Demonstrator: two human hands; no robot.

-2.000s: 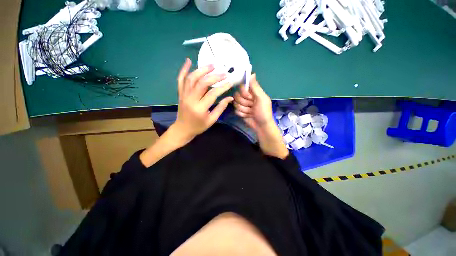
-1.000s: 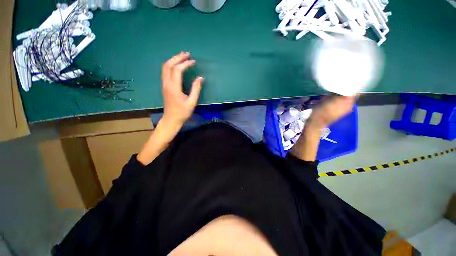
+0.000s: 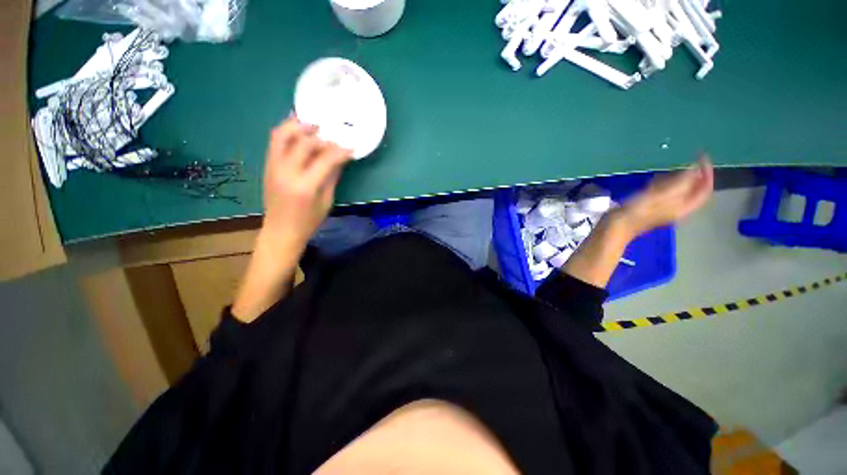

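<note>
A round white housing is held tilted over the green bench, left of centre, with a small dark slot showing in its white face. My left hand grips its lower left rim. My right hand is blurred at the bench's front edge on the right, apart from the housing. No part shows in it, but the blur hides whether its fingers are apart. Another white housing stands at the far side of the bench, cut off by the picture's top.
White arms lie piled at the far right. Wired arms lie at left, beside a clear bag. A blue bin of white pieces is below the bench edge. Cartons stand below left; a blue stool is at right.
My left hand has taken hold of a housing. The blurred housing seen at right in my right hand is gone from there. One of two housings at the far side no longer shows.
</note>
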